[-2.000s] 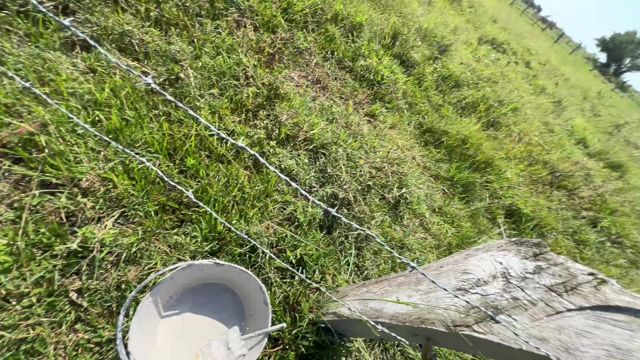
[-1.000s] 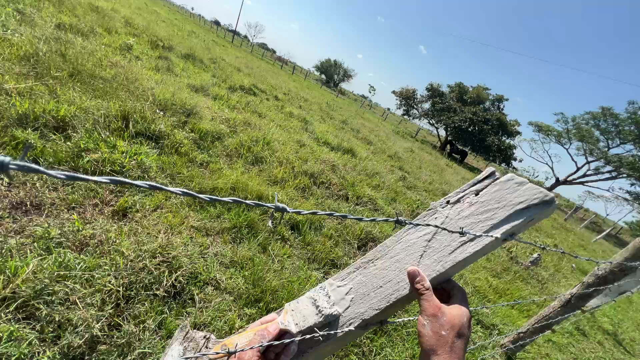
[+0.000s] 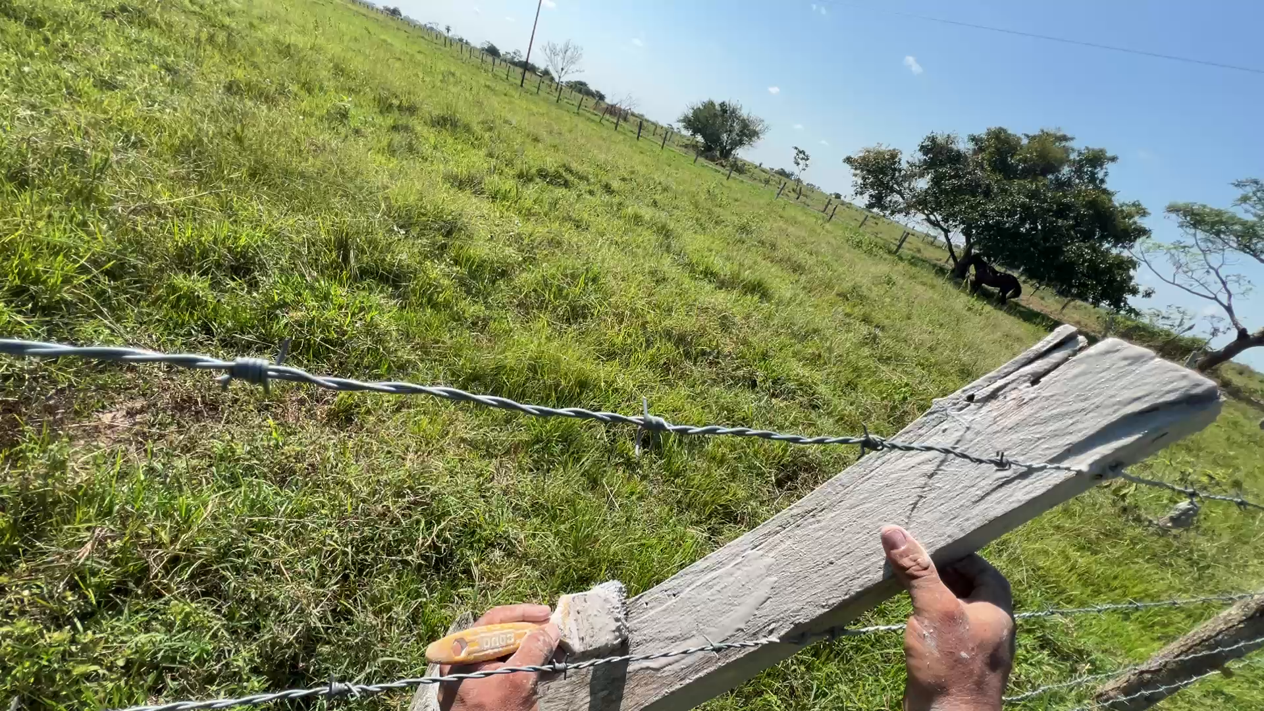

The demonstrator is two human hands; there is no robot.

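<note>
A wooden fence post (image 3: pixel 839 533), coated on its upper part with whitish paint, leans from lower left to upper right. My left hand (image 3: pixel 504 662) grips a paintbrush (image 3: pixel 486 642) with an orange-yellow handle; its paint-caked head lies against the post's lower part. With the thumb on the post's face and the fingers curled at its edge, my right hand (image 3: pixel 953 622) takes hold of the post and bears white specks. An upper barbed wire (image 3: pixel 553 407) crosses the post near its top, and a lower barbed wire (image 3: pixel 691 649) passes by both hands.
Another wooden post (image 3: pixel 1185 657) with barbed wires stands at the lower right. Grass (image 3: pixel 375 395) covers the slope behind the fence. Farther off are a leafy tree (image 3: pixel 1037 207), a dark animal (image 3: pixel 992 279) beneath it, and a distant fence line (image 3: pixel 640 129).
Two seconds ago a bucket with whitish liquid was in view and no hands; now both hands are at the post. Since one second ago the brush has come into clearer view. The view has swung upward.
</note>
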